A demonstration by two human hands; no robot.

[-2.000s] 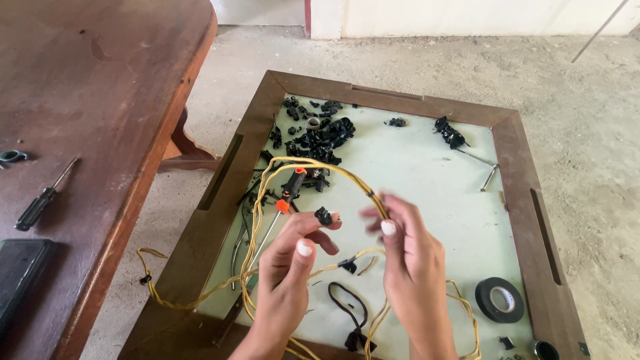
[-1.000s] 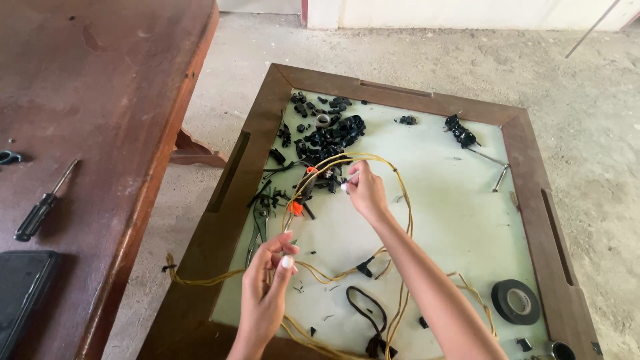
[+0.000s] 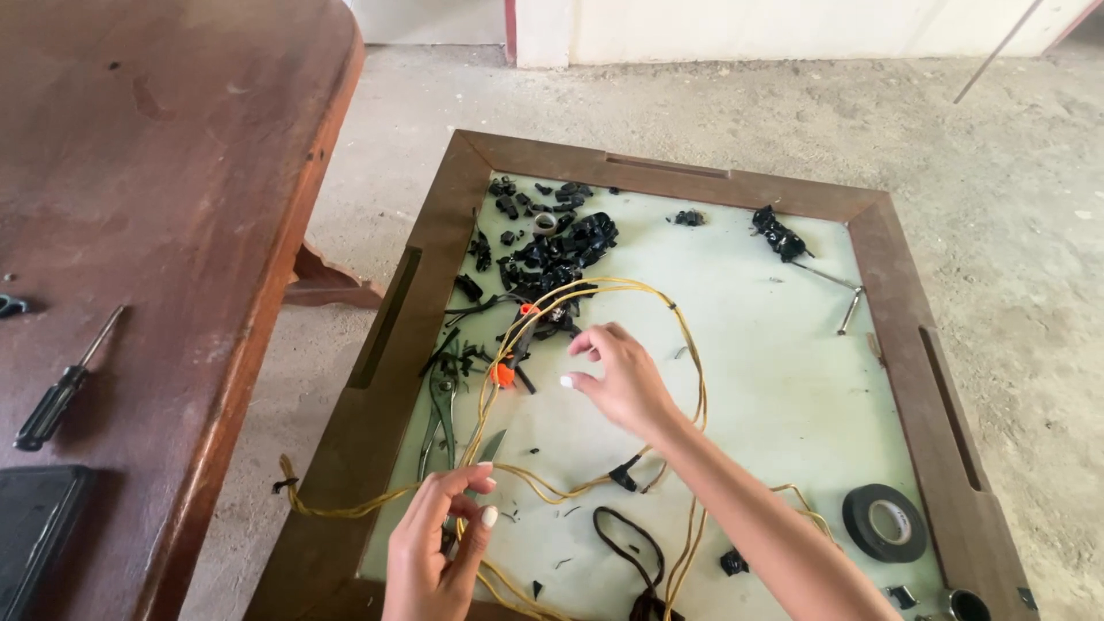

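Note:
Yellow paired wires (image 3: pixel 700 371) loop over the pale top of a wood-framed table (image 3: pixel 535 155). My left hand (image 3: pixel 444 539) is at the lower left beside the wires, fingers curled and thumb and fingertips apart; nothing clearly shows between them. My right hand (image 3: pixel 617 375) hovers inside the wire loop, fingers apart and empty, near a heap of black tape scraps (image 3: pixel 561 250). Partly under the wires lies an orange and black tool handle (image 3: pixel 504 374). Green-handled pliers (image 3: pixel 442 401) and a blade (image 3: pixel 493 446) lie to its left and below.
A roll of black electrical tape (image 3: pixel 884 523) lies at the lower right. At the upper right are a black taped bundle (image 3: pixel 778 233) and a bent metal rod (image 3: pixel 849 309). The red-brown table (image 3: pixel 172 216) at left bears a screwdriver (image 3: pixel 69 388) and a black case (image 3: pixel 39 526).
Two seconds ago a small black piece was at my left fingertips and my right hand was at the wires. My right hand has since moved to the scrap heap and back a little, and now shows empty.

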